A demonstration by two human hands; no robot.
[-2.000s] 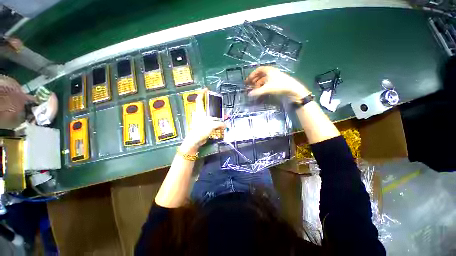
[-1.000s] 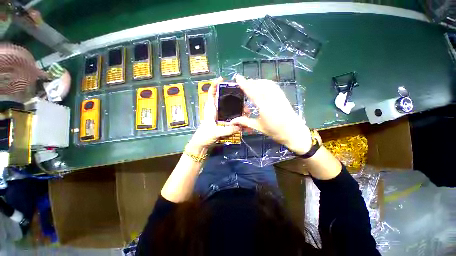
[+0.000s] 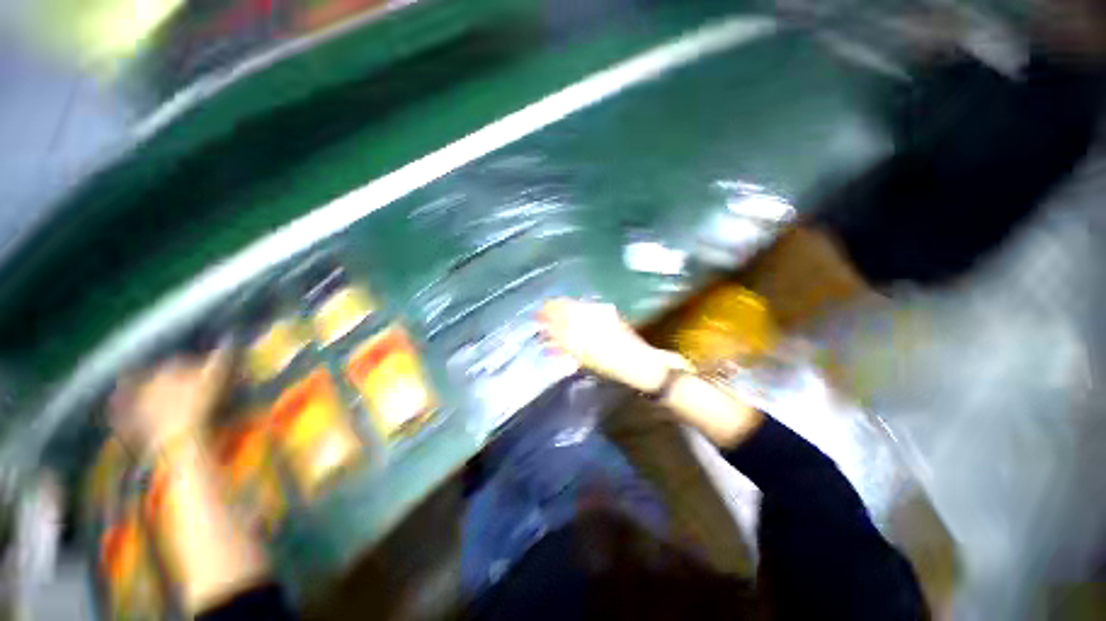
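Note:
The view is strongly blurred. Several yellow-orange handset units lie in two rows in the blister tray at the left, one at the near row's right end (image 3: 391, 381). My left hand (image 3: 172, 403) is over the left part of these rows; whether it holds anything cannot be told. My right hand (image 3: 597, 340) is over the near edge of the shiny parts tray (image 3: 516, 370) at the centre, its fingers blurred; whether it grips anything cannot be told.
Loose glossy trays or film (image 3: 497, 231) lie behind the parts tray. A white scrap (image 3: 655, 257) and the blurred white-grey fixture (image 3: 731, 231) are to the right. Below the bench edge are a yellow heap (image 3: 728, 325) and shiny plastic. A dark-clothed person (image 3: 946, 170) is at the upper right.
The view has turned and blurred. My hands have parted: the left has moved far left over the unit rows, the right is over the parts tray. The unit between them is no longer visible there.

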